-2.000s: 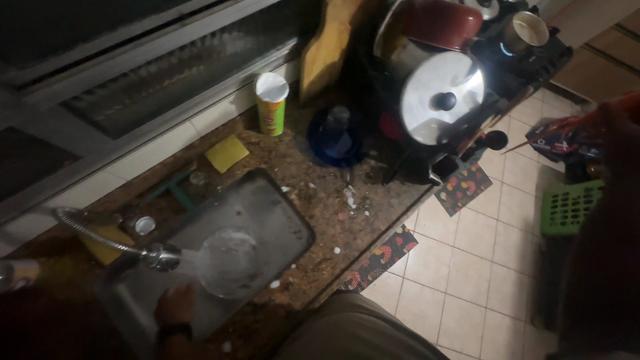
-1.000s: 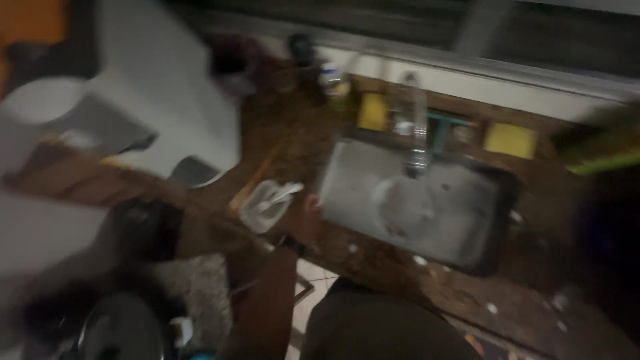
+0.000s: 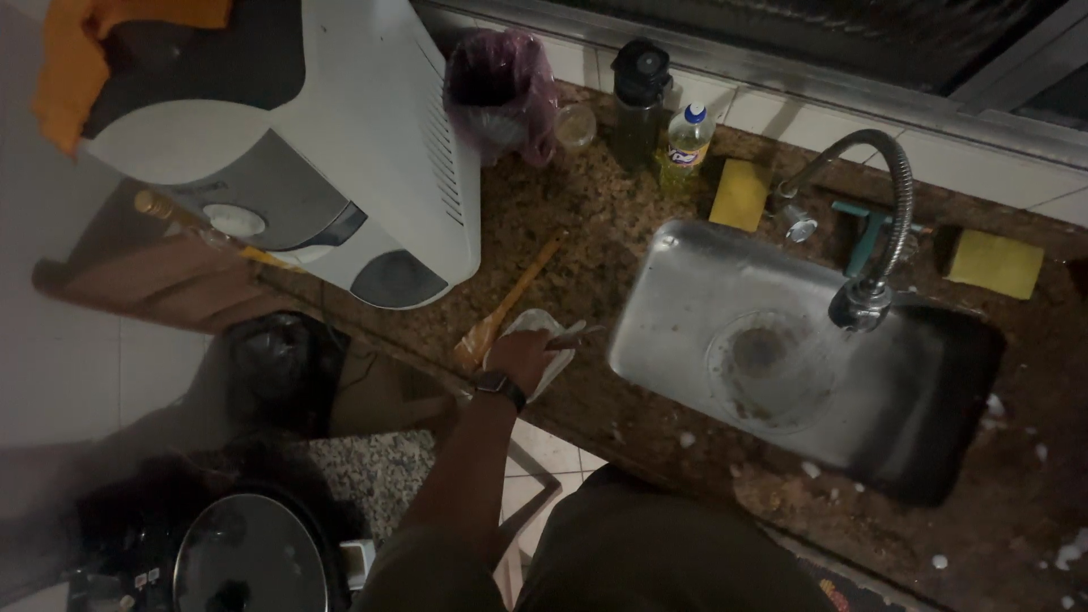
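Note:
My left hand (image 3: 520,357), with a dark watch on its wrist, is over a whitish plastic container (image 3: 557,367) on the granite counter. It covers much of the container, and whether its fingers grip it is hard to tell. A utensil or flap juts out at the hand's right. Close by on the left lies a wooden spoon (image 3: 514,296). To the right is a steel sink (image 3: 663,340) holding a round, see-through bowl or lid (image 3: 769,370) under the faucet head (image 3: 860,304). My right hand is out of view.
A white appliance (image 3: 382,127) stands at the left, with a bag-lined bin (image 3: 501,93) beside it. Behind the sink are a dark bottle (image 3: 639,106), a dish soap bottle (image 3: 687,144), yellow sponges (image 3: 739,195) and a green squeegee (image 3: 867,238). A round glass lid (image 3: 251,552) is at lower left.
The view has swung left from the stove side to the appliance side. My left hand, beside the sink's left edge one second ago, is now over the plastic container.

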